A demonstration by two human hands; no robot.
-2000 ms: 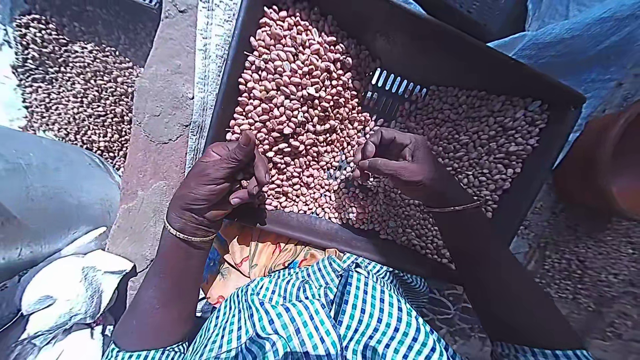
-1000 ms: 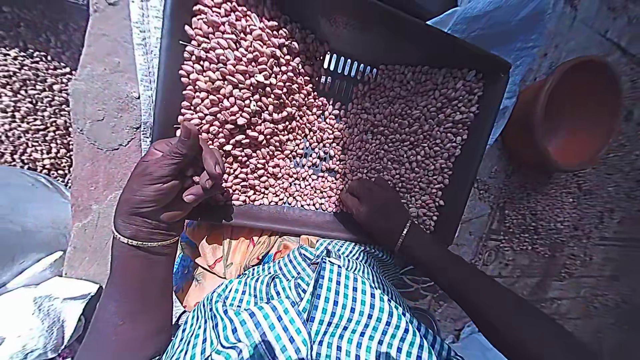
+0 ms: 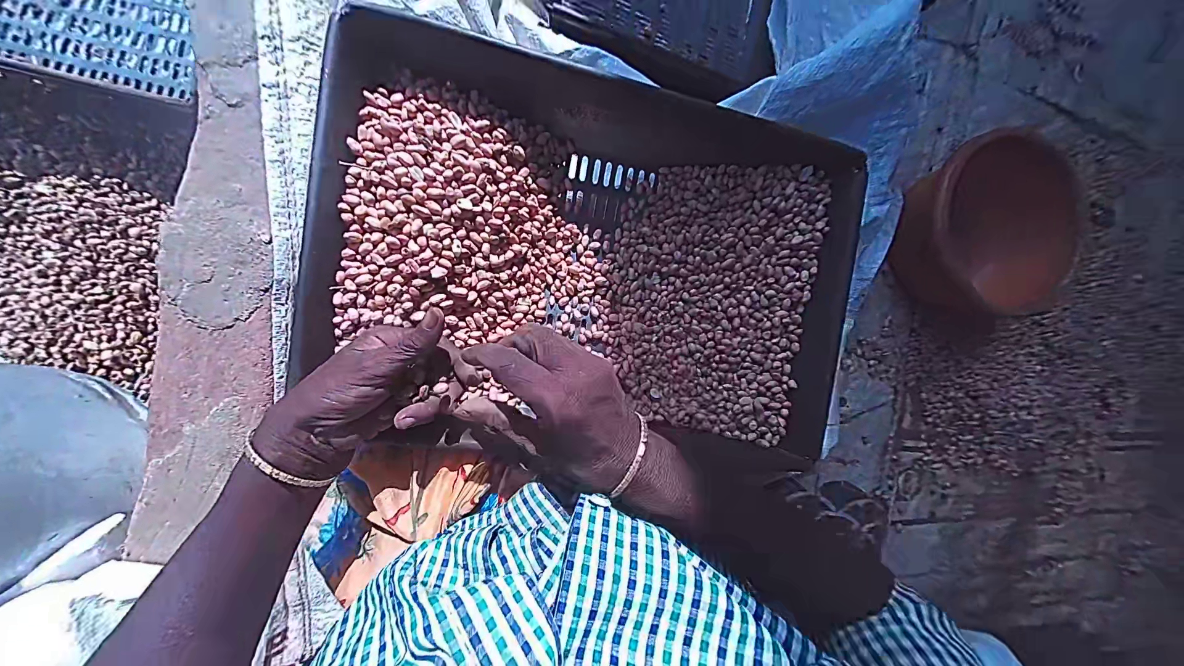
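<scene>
A dark slotted plastic crate (image 3: pixel 592 102) lies before me, holding many shelled peanuts (image 3: pixel 444 213) in a sunlit heap at the left and more in shade at the right. Between the heaps, part of the slotted bottom shows. Over the crate's near edge, my left hand (image 3: pixel 361 398) is half curled, thumb raised, with several peanuts by its fingers. Close beside it is my right hand (image 3: pixel 573 398), its fingers bent toward the left hand. Whether either hand grips a peanut cannot be made out.
Right of the crate, a clay pot (image 3: pixel 1008 222) lies tilted on the ground near scattered peanuts. At the left are another crate (image 3: pixel 102 111) of nuts and a grey metal vessel (image 3: pixel 65 462). A blue plastic sheet (image 3: pixel 832 92) runs behind the crate.
My right hand has come across to the left, close beside my left hand at the crate's near edge. The hands were farther apart before. The view has shifted.
</scene>
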